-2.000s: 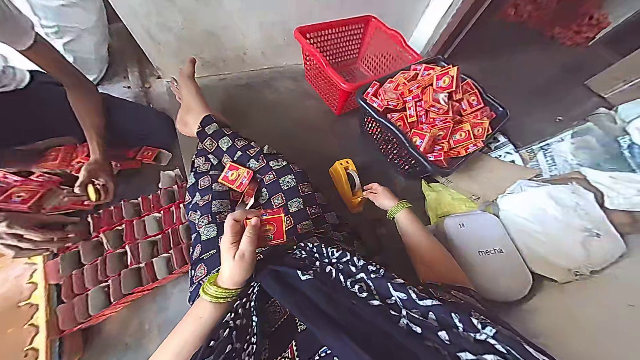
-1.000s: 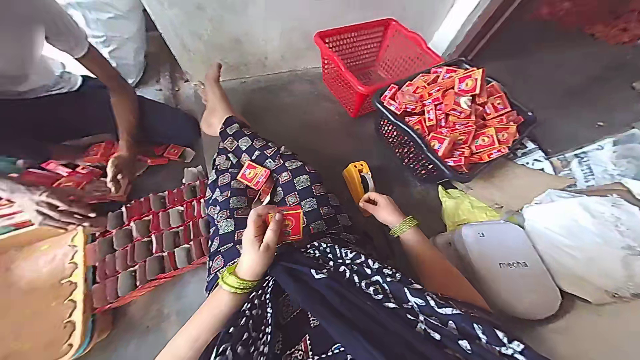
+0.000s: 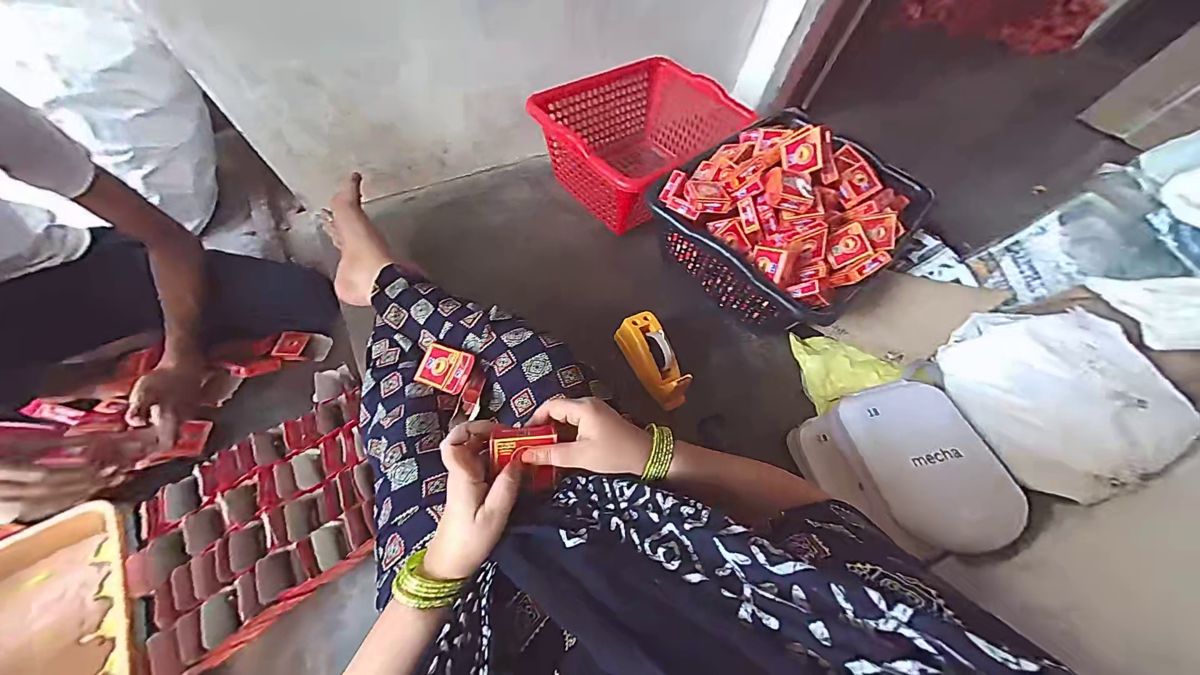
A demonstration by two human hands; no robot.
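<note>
Above my lap, my left hand (image 3: 478,497) and my right hand (image 3: 591,439) both grip a small red and yellow printed carton (image 3: 517,446), fingers on its two sides. Another carton of the same print (image 3: 444,367) lies on my patterned trouser leg, with a further one partly under it. On the floor beyond my right hand stands a yellow tape dispenser (image 3: 652,358) with a roll of tape, not touched by either hand. A black plastic basket (image 3: 722,272) heaped with red cartons (image 3: 797,206) is farther off at the right.
Behind the black basket is a red plastic basket (image 3: 600,178). At the left a co-worker's hand (image 3: 169,398) handles red pieces beside a tray of rows of dark and red pieces (image 3: 253,525). A yellow-rimmed tray (image 3: 117,581), a grey-white case (image 3: 928,459) and white bags (image 3: 1059,403) lie around.
My right hand has left the tape dispenser and come to the carton at my left hand; both hands now hold it. The co-worker's hands have moved among the red pieces.
</note>
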